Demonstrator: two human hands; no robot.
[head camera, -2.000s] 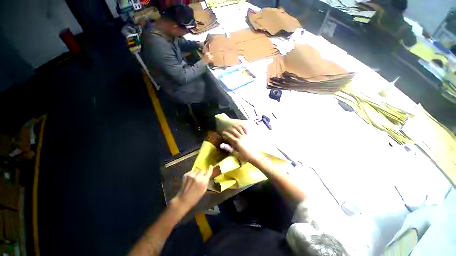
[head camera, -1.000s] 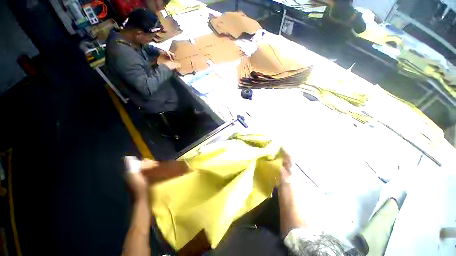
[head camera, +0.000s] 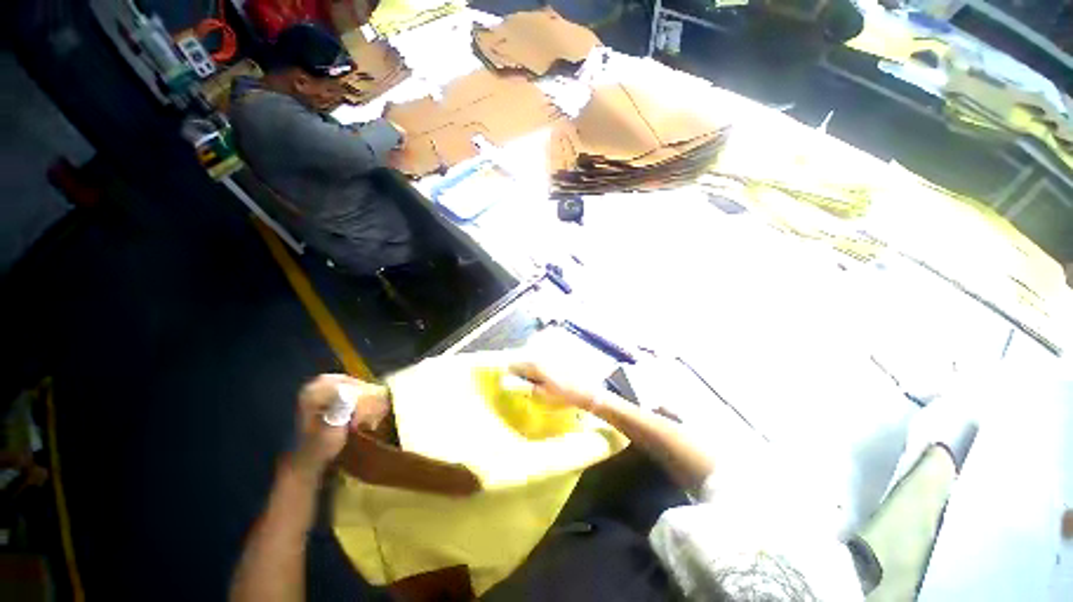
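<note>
A bright yellow floppy piece (head camera: 471, 517), opened like a pouch, hangs in front of me. A brown leather trim (head camera: 412, 466) runs along its left and middle edge, and another brown patch shows at its bottom. My left hand (head camera: 330, 414) grips the piece's left upper corner by the brown part; something white covers a fingertip. My right hand (head camera: 544, 388) is at the upper right of the piece, fingers over its top edge, with a white cover on a fingertip. The dark work board (head camera: 500, 332) shows partly behind the piece.
A black-handled tool (head camera: 600, 342) and a small dark T-shaped tool (head camera: 557, 279) lie beyond the piece. A black round spool (head camera: 570, 209), stacked brown panels (head camera: 641, 132) and yellow strips (head camera: 812, 202) lie on the white bench (head camera: 706, 306). A seated coworker (head camera: 318, 165) is at left, near a blue tray (head camera: 468, 192).
The yellow piece, folded on the board at first, was lifted and spread between both hands. My right hand has since moved left and inward over its top; the board and black-handled tool now show.
</note>
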